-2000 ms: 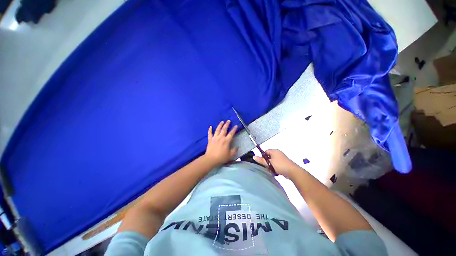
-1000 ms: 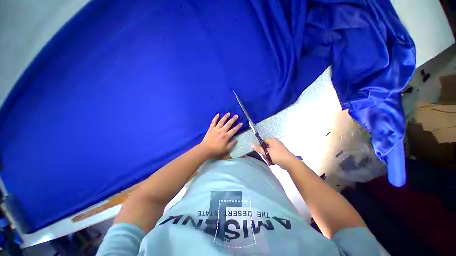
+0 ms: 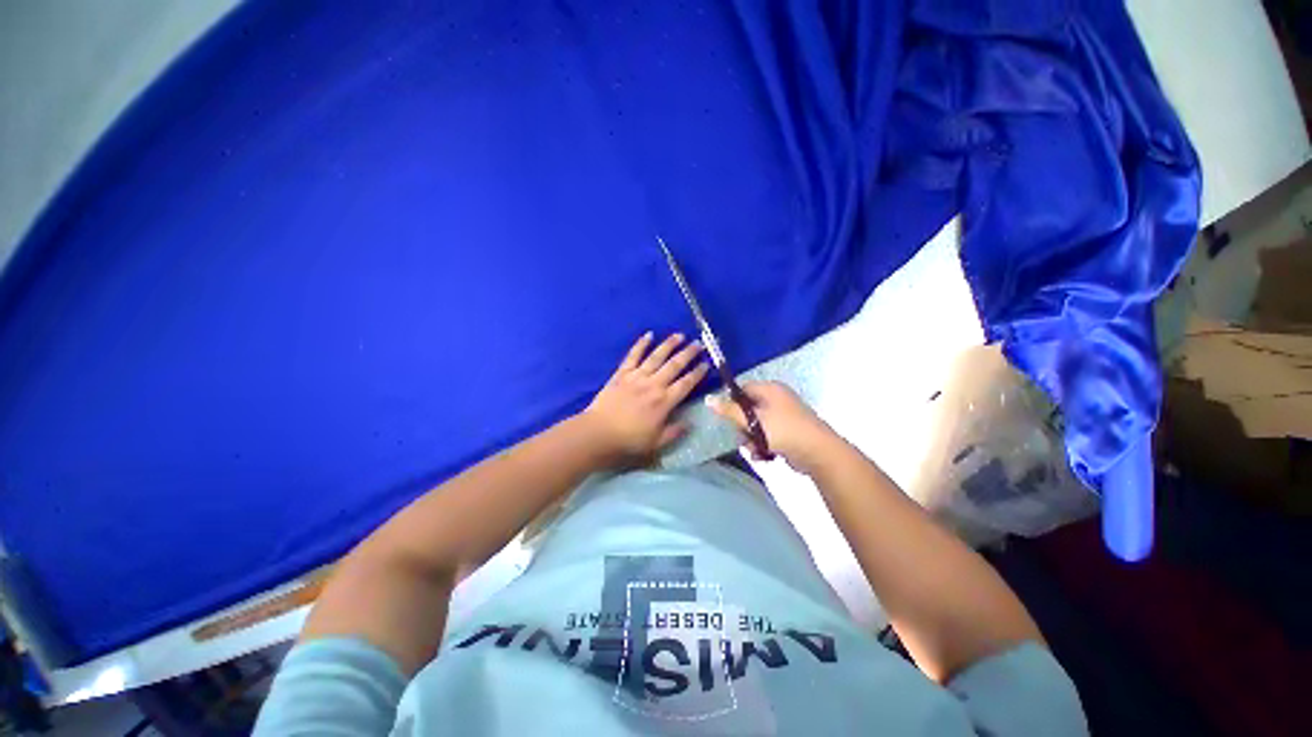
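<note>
Bright blue fabric (image 3: 389, 274) lies flat over the table, with folds towards its right side. My left hand (image 3: 649, 398) rests flat, fingers spread, on the fabric's near edge. My right hand (image 3: 780, 425) is closed on the dark reddish handles of the fabric shears (image 3: 717, 350). The long silver blades point away from me and lie over the fabric, just right of my left fingers. Whether the blades are parted cannot be told. The loose fabric end (image 3: 1072, 216) is crumpled at the right and hangs off the table end.
The pale table (image 3: 849, 382) shows at the right of the flat cloth. A brown wooden strip (image 3: 259, 611) lies along the near left edge. A dark bar-like weight (image 3: 26, 612) is at the far left. Cardboard (image 3: 1245, 377) and a bag with dark scraps (image 3: 1007, 468) are at the right.
The shears have moved a little farther forward over the fabric, with my right hand following. My left hand stays on the near edge. The view has shifted somewhat.
</note>
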